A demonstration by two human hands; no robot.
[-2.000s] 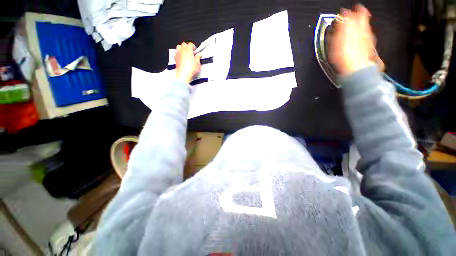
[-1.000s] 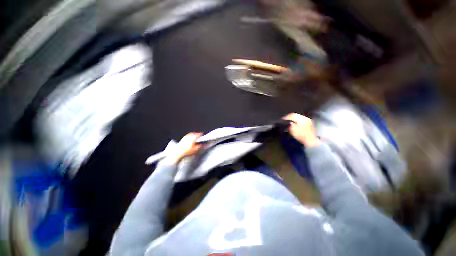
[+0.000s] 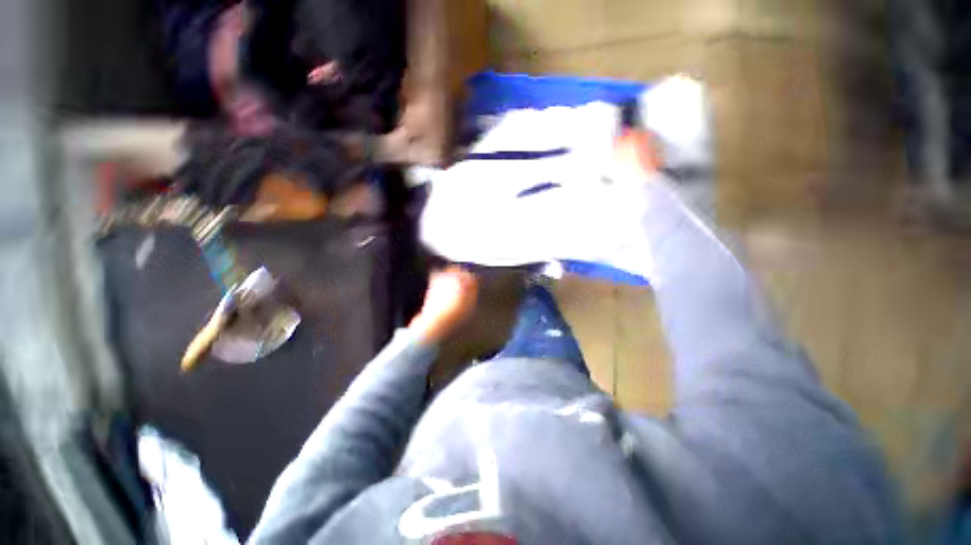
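White cloth with dark bands, a garment panel (image 3: 532, 202), lies spread over the blue container (image 3: 554, 89) to the right of the table. My right hand (image 3: 641, 158) is at the panel's upper right edge, fingers closed on it beside a short dark strip. My left hand (image 3: 447, 302) is at the lower left edge, where a dark band reaches its fingertips; blur hides whether it grips. The steam iron (image 3: 256, 319) rests on the black ironing table (image 3: 319, 405), away from both hands.
The tiled floor (image 3: 788, 256) runs around the container. Other white cloth (image 3: 181, 484) lies at the table's lower left. Dark and orange items (image 3: 287, 197) sit behind the iron. A blurred person's dark clothing (image 3: 341, 53) shows at the top.
The view has swung right from the table to the blue container. The panel, held between both hands over the table's edge, is now over the container. My right hand has reached farther out.
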